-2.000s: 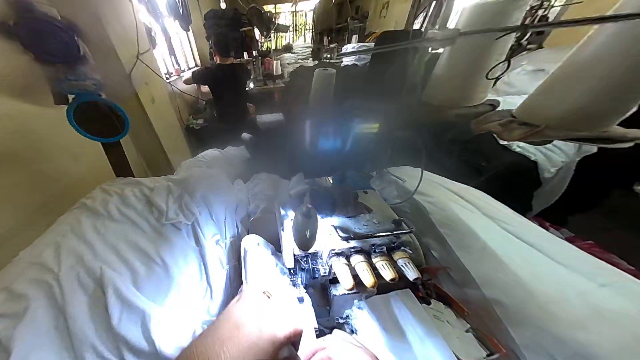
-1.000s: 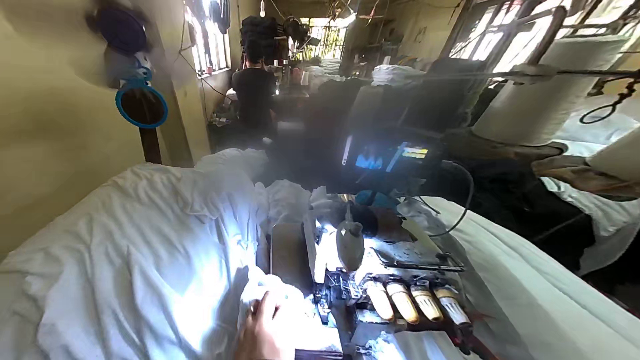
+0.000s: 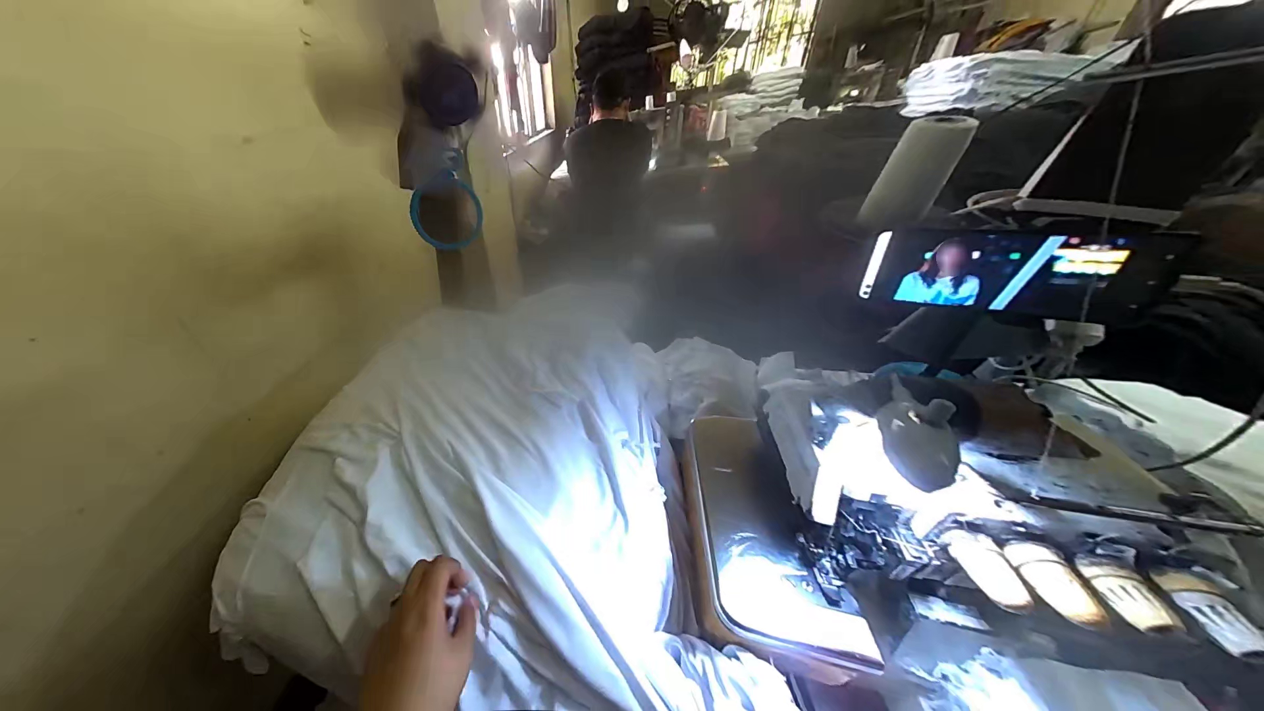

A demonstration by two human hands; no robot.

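My left hand (image 3: 423,632) is at the bottom, left of centre, over a large heap of white cloth (image 3: 395,474). Its fingers are curled with a bit of white cloth between thumb and fingers. My right hand is out of view. To the right of the heap, a flat shiny plate with a rounded edge (image 3: 736,494) lies beside a sewing machine (image 3: 869,543), likely an overlock type, lit by a bright lamp. A grey rounded part (image 3: 918,444) stands over the machine head. Several pale cylindrical parts (image 3: 1052,583) sit in a row at its front.
A phone with a lit screen (image 3: 1027,276) is mounted behind the machine. A white thread cone (image 3: 916,173) stands further back. A person in dark clothing (image 3: 609,148) is in the background. A blue-rimmed round object (image 3: 446,212) hangs by the yellow wall (image 3: 197,247).
My left hand has gone from beside the machine to the cloth heap on the left. White cloth that lay by the machine plate has left it. The view has swung left.
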